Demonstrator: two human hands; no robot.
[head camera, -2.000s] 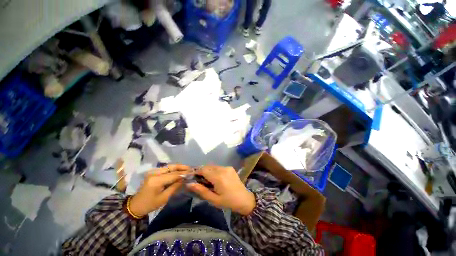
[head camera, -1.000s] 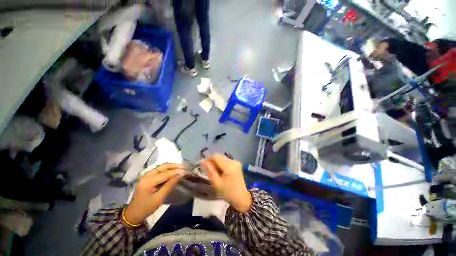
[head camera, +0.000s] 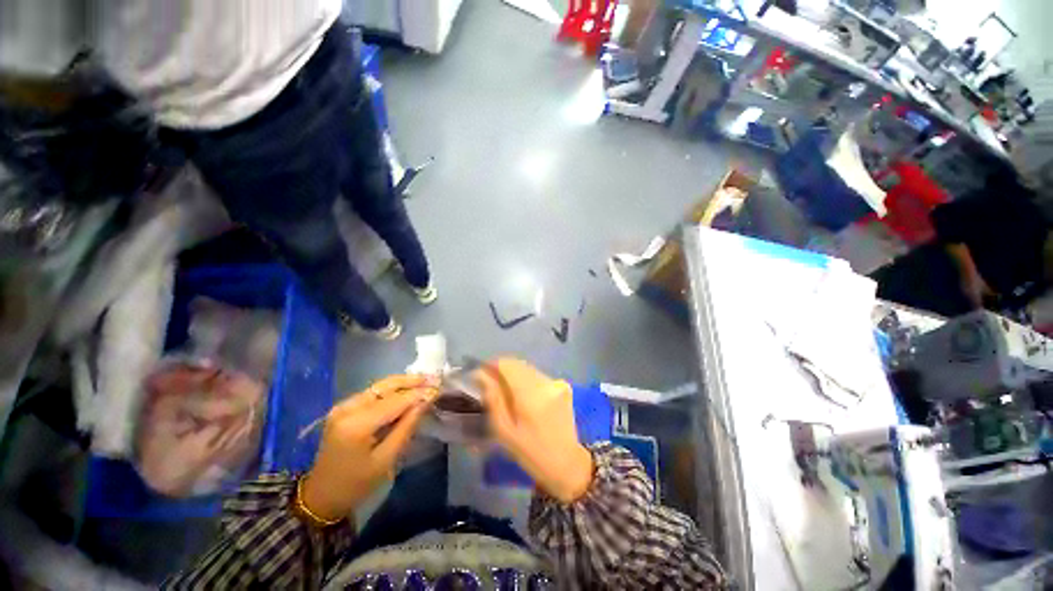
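Observation:
My left hand (head camera: 367, 441) and my right hand (head camera: 534, 425) are raised together in front of my torso. Between their fingertips is a small dark grey cloth piece (head camera: 458, 404), blurred and partly covered by the fingers. My left thumb and fingers pinch its left end. My right fingers are on its upper right side. Whether a tool is also in my right hand cannot be told.
A person in dark trousers (head camera: 303, 191) stands ahead on the left, beside a blue crate (head camera: 306, 387) with a pinkish bundle. A white machine table (head camera: 739, 346) is on the right. A cardboard box (head camera: 679, 260) stands behind it, with scraps on the grey floor.
The view has moved along the floor: the standing person and blue crate are much nearer, and the blue stool is mostly hidden behind my right hand. Both hands still hold the cloth.

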